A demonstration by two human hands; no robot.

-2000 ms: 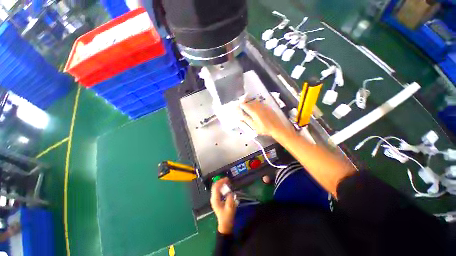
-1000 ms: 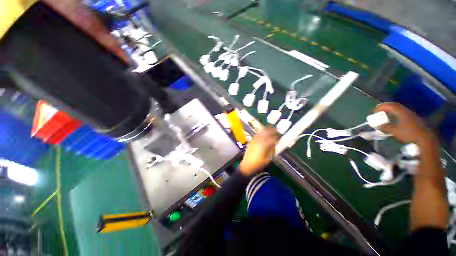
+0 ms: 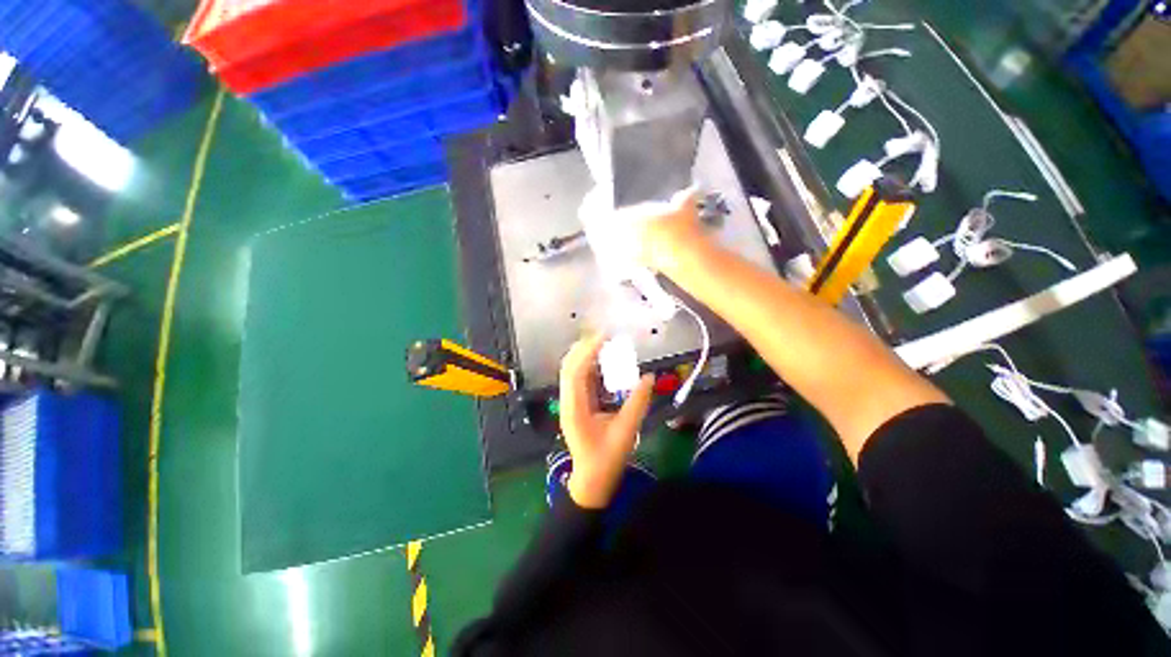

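A white power adapter (image 3: 619,363) is between the thumb and fingers of my left hand (image 3: 598,430), over the front edge of the metal base plate (image 3: 539,315). My right hand (image 3: 674,241) reaches under the silver welding horn (image 3: 652,135), at the white-covered nest (image 3: 619,238). Its fingertips are lost in glare, so what it grips cannot be told. A white cord (image 3: 701,347) trails from the nest area over the panel's front edge. The red emergency stop (image 3: 667,384) shows beside my left hand.
Yellow-and-black posts stand left (image 3: 460,370) and right (image 3: 863,244) of the plate. On the right, the dark green belt (image 3: 976,154) carries corded adapters on both sides of a white divider strip (image 3: 1027,308). Blue crates (image 3: 385,116) with a red one on top (image 3: 328,36) stand behind left.
My right hand has moved from an adapter on the belt to under the horn. My left hand has moved from beside the divider strip to the plate's front, with an adapter. The view has turned left.
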